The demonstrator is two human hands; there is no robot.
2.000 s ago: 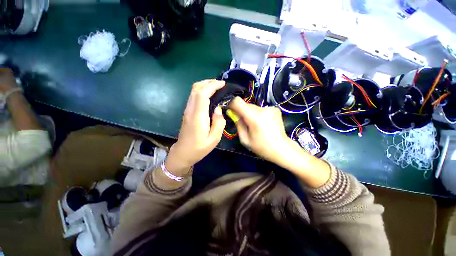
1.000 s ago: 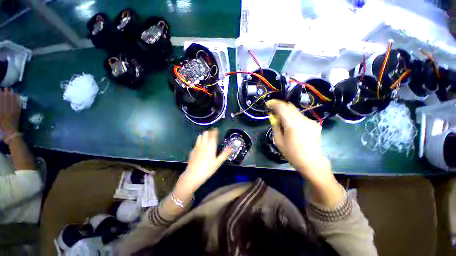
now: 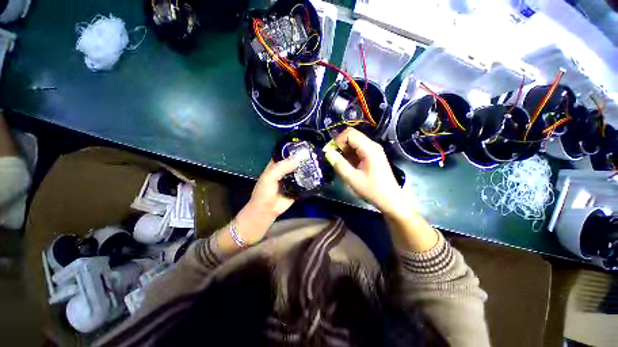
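Observation:
My left hand holds a round black front shell with its open side up near the bench's front edge. A silvery circuit board shows inside it. My right hand is just right of the shell, thumb and fingers pinched together, with a bright yellow spot at the fingertips. Thin wires run from there towards the nearest camera housing; whether the fingers grip them is hard to tell. Behind the shell stands a housing with another board-carrying black part resting on it, red and orange wires looping out.
More black-lined housings stand in a row to the right, with white brackets behind. Tangled white strands lie at right and another heap at back left. A brown carton holds white housings below left. Another person's sleeve shows at far left.
My left hand has taken hold of the black shell that sat on the bench and raised it. My right hand has moved left, close to the shell. The view has shifted.

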